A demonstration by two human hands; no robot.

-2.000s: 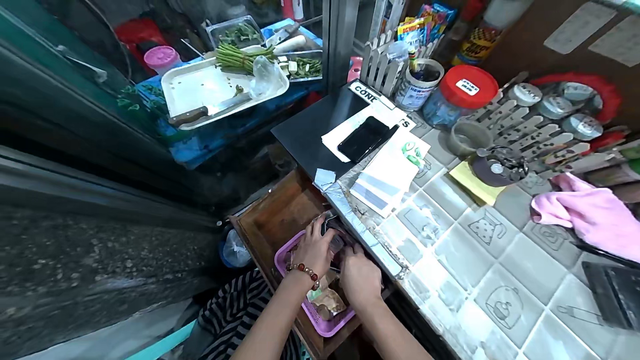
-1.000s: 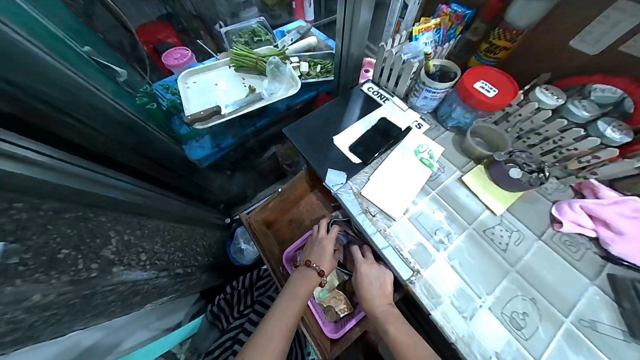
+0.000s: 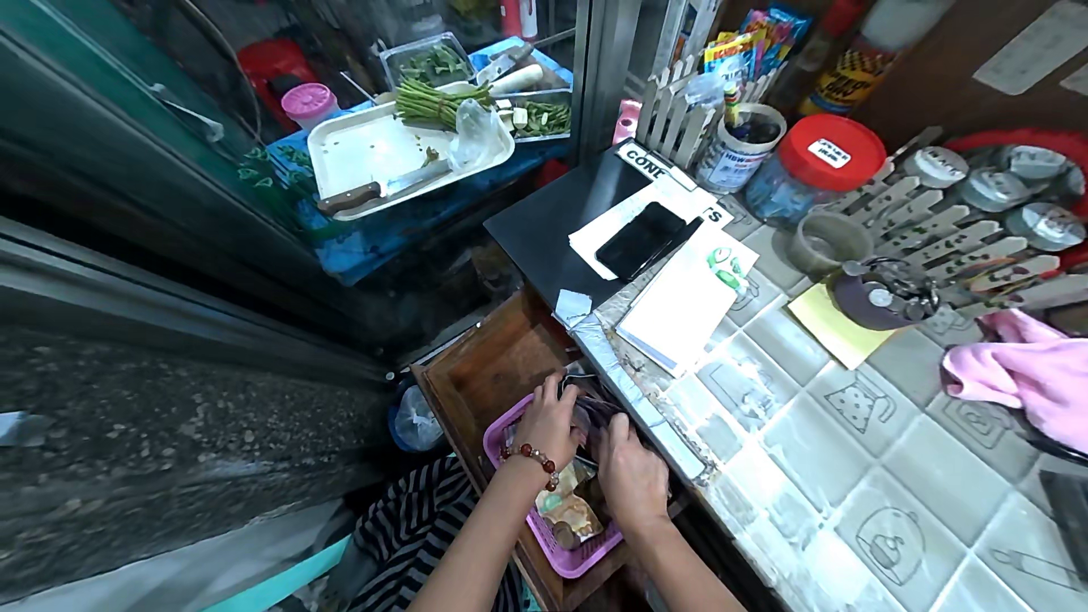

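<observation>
Below the counter's edge an open wooden drawer holds a pink plastic basket. Crumpled paper, perhaps banknotes, and a small round brown thing lie in the basket. My left hand, with a beaded bracelet on its wrist, reaches over the basket. Its fingers are on a dark, soft item, perhaps a pouch. My right hand grips the same dark item from the other side, close to the counter's edge. Part of that item is hidden by my fingers and the counter.
On the tiled counter are a black smartphone, a notepad, a red-lidded jar, a purple cup and a pink cloth. Beyond the drawer, a white tray holds a knife and green stalks.
Both hands stay over the basket at the dark item; their fingers have shifted only slightly. Other things look unchanged.
</observation>
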